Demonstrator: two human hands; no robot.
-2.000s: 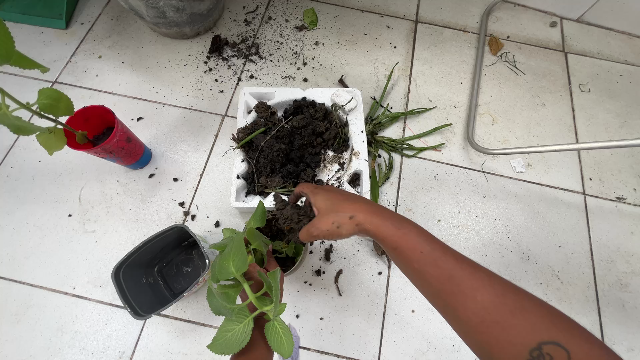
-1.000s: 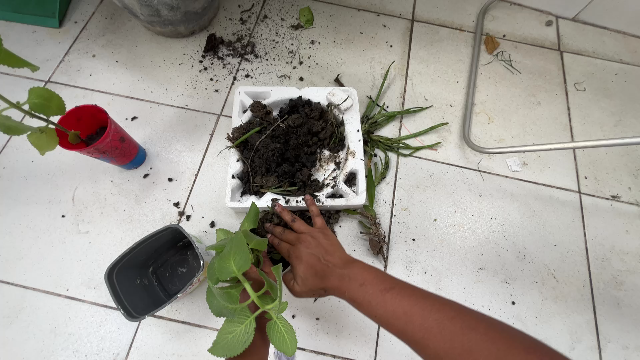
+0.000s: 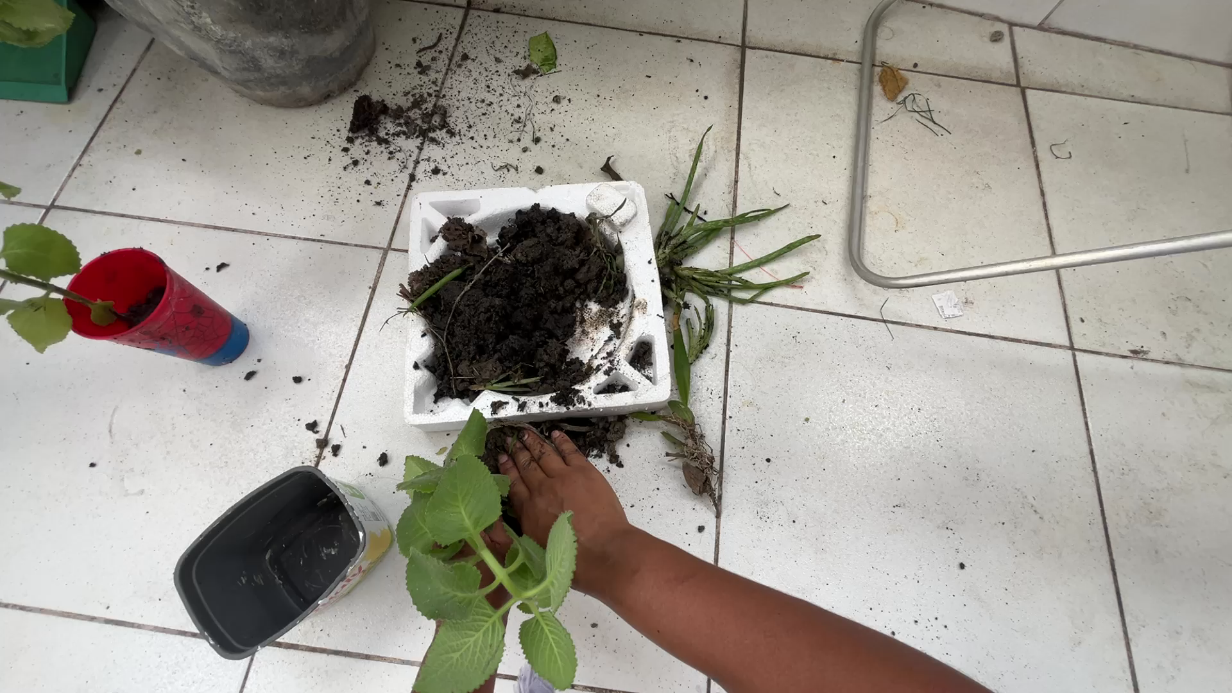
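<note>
My right hand point(image 3: 561, 491) lies palm down on dark soil point(image 3: 599, 435) at the near edge of a white polystyrene tray, its fingers pointing away from me. A broad-leaved green plant point(image 3: 472, 500) stands just left of it and hides most of my left hand point(image 3: 496, 549); the left fingers and whatever they hold cannot be made out. The container under the plant is also hidden. Dark soil point(image 3: 525, 294) with roots and bits of stem fills much of the polystyrene tray point(image 3: 420, 318).
An empty dark plastic pot point(image 3: 289, 558) lies tilted at the left, below a red and blue cup point(image 3: 173, 308) with a plant. Uprooted grassy plants point(image 3: 703, 260) lie right of the tray. A metal tube frame point(image 3: 859, 192) is farther right; a large grey pot point(image 3: 279, 43) stands behind.
My right hand held a clump of soil above the plant's container two seconds ago; that clump has left its fingers, and the hand now rests flat on soil.
</note>
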